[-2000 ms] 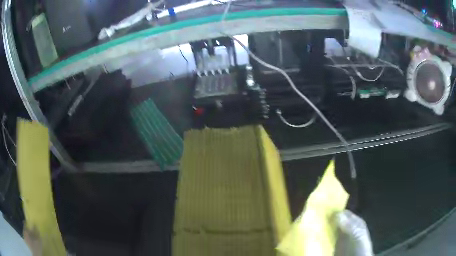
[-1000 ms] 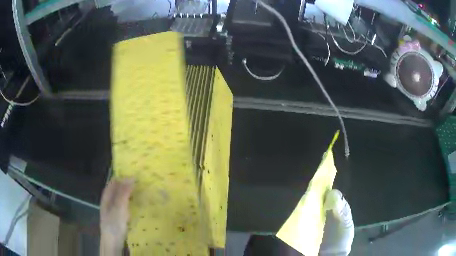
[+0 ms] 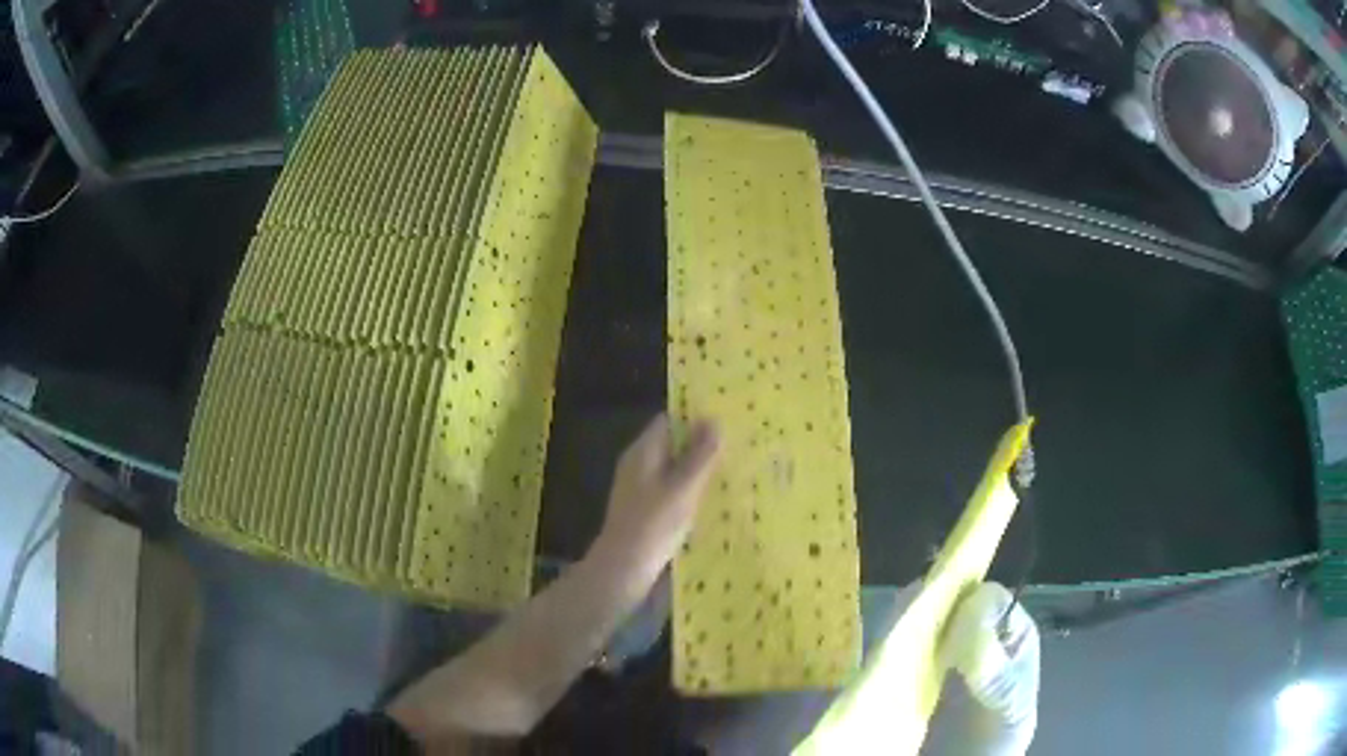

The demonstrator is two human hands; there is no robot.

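Note:
A stack of yellow LED boards [image 3: 355, 318] stands on edge, packed close together, at the left. My bare left hand [image 3: 660, 488] grips the left edge of a single yellow LED board [image 3: 761, 399] dotted with small dark holes, right of the stack and apart from it. My gloved right hand [image 3: 993, 657], at the lower right, holds a yellow sheet [image 3: 923, 643]. The tip of a grey-white cable [image 3: 960, 244] meets the top of this sheet; whether my fingers also hold the cable is hidden.
The black bench top [image 3: 946, 369] has a metal rail behind. A small round fan [image 3: 1216, 118] stands at the rear right. Green dotted boards [image 3: 1315, 340] are at the right end; another green board [image 3: 313, 59] is behind the stack. Brown cardboard [image 3: 101, 620] is at the lower left.
My left hand has brought the single board from over the stack to its right side. The view has shifted, showing the stack further left. My right hand still holds the yellow sheet, now nearer the cable tip.

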